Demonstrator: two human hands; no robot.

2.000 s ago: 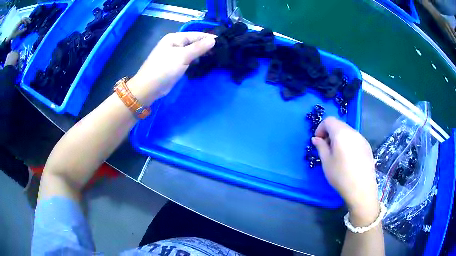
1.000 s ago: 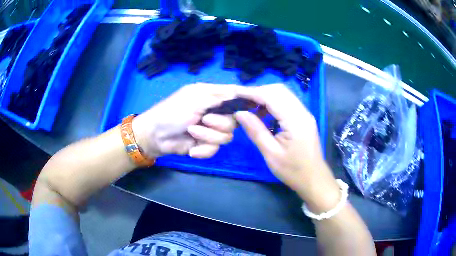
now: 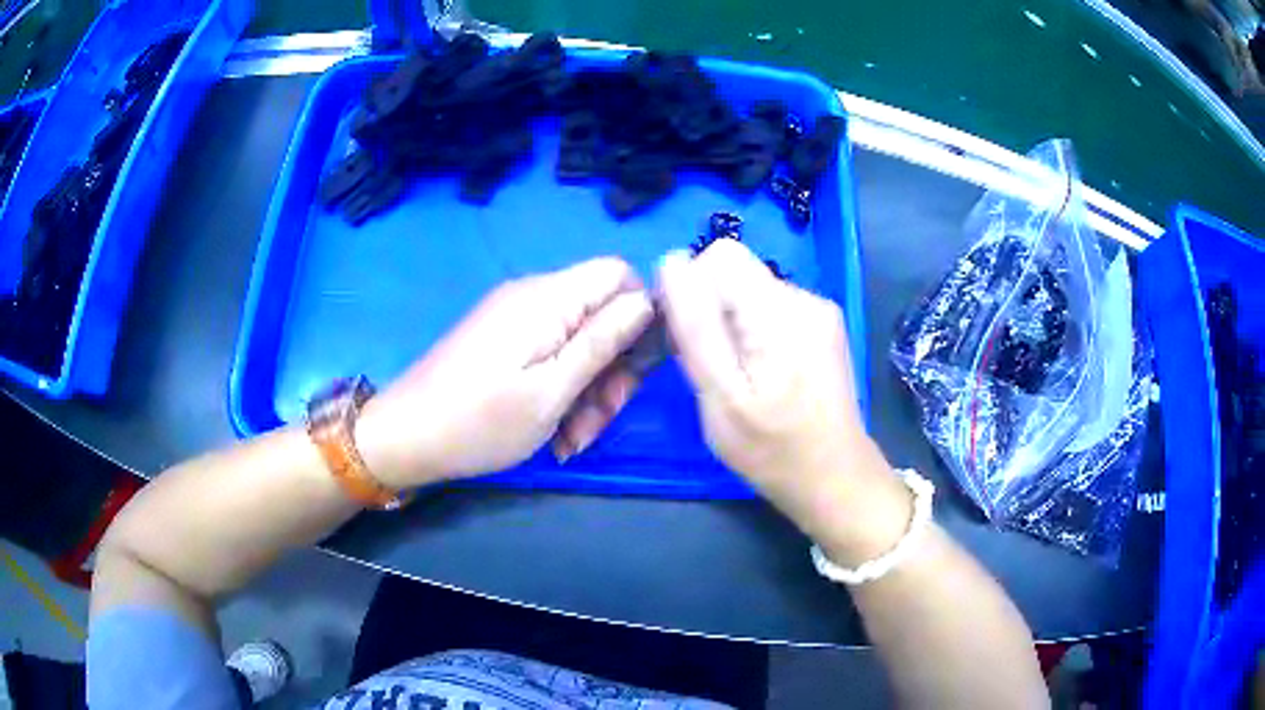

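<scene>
My left hand (image 3: pixel 520 368) and my right hand (image 3: pixel 777 382) meet over the blue work tray (image 3: pixel 389 326). The left fingers are closed around a dark housing (image 3: pixel 649 347), of which only a little shows between the hands. The right fingertips are pinched together at it; whether they hold a small ring is hidden. Matte black housings (image 3: pixel 465 111) are piled along the tray's far edge. Small shiny black rings (image 3: pixel 724 226) lie just beyond my right hand, partly covered by it.
A zip-lock bag of small black parts (image 3: pixel 1027 326) lies right of the tray. A blue right parts bin (image 3: pixel 1179 458) stands at the right edge, a left parts bin (image 3: pixel 97 333) at the left. A green surface (image 3: pixel 916 56) lies beyond the pale rail (image 3: pixel 971 160).
My right hand has left the small rings and come to my left hand, which has moved from the housing pile to above the tray's near middle. The view has shifted.
</scene>
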